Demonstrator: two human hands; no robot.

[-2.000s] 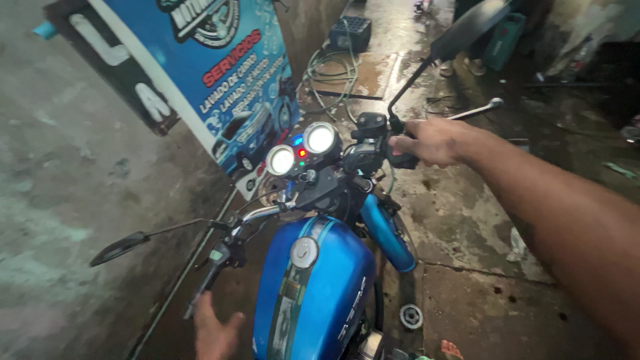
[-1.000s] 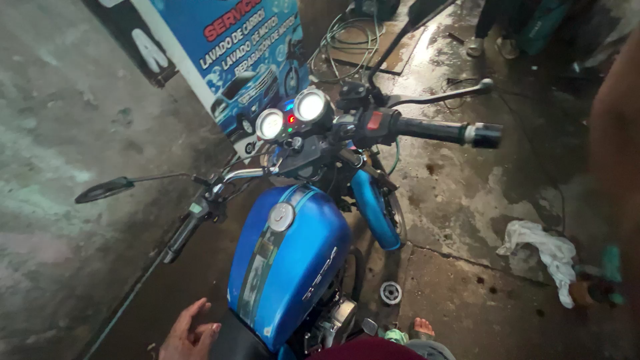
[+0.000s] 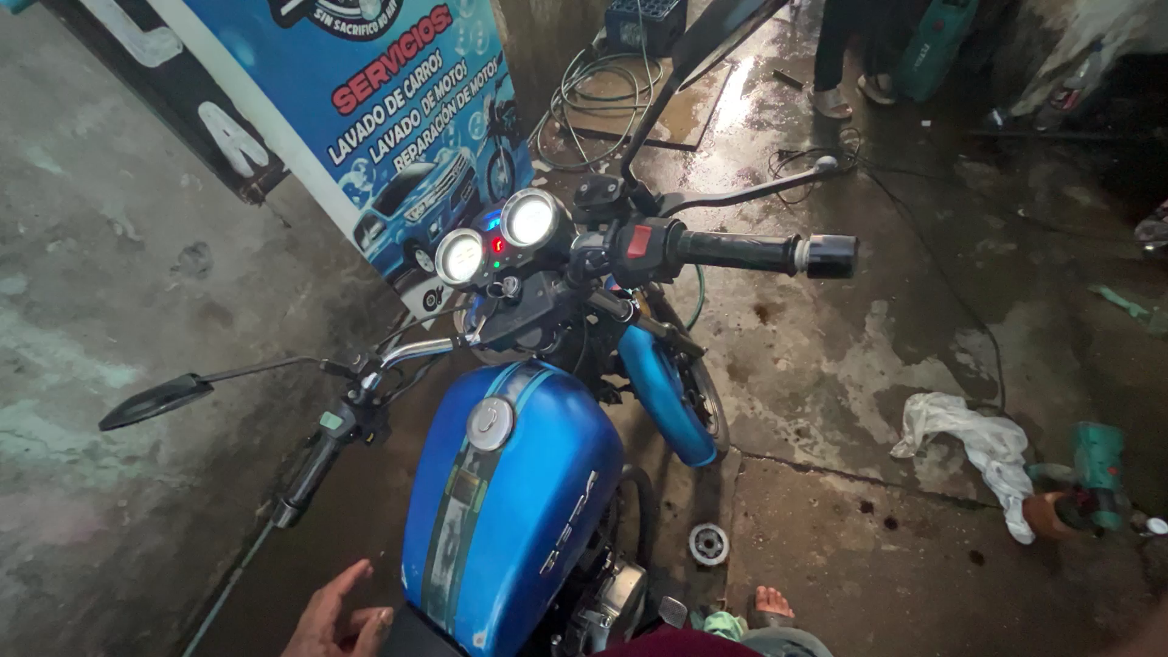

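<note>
A motorcycle stands below me, its blue fuel tank [image 3: 520, 511] at the centre of the head view. My left hand [image 3: 339, 616] is at the bottom edge, left of the tank and beside the black seat [image 3: 415, 637], fingers apart and holding nothing. My right hand is out of view. The right handlebar grip [image 3: 739, 249] and brake lever [image 3: 757, 194] have no hand on them, nor has the left grip [image 3: 308, 474]. Both round gauges [image 3: 529, 219] glow white, with a red light between them. A key sits in the ignition [image 3: 505, 289].
A concrete wall [image 3: 137, 301] and a blue printed banner [image 3: 411, 100] flank the left side. A coiled hose [image 3: 598, 100], a white cloth [image 3: 972, 443], a green power tool [image 3: 1098, 470] and a metal ring part [image 3: 709, 544] lie on the floor. A person's legs [image 3: 844, 55] stand at the back.
My right hand has come off the right handlebar grip and left the view. My left hand has stayed low beside the tank. The view has shifted, and the white cloth shows more fully.
</note>
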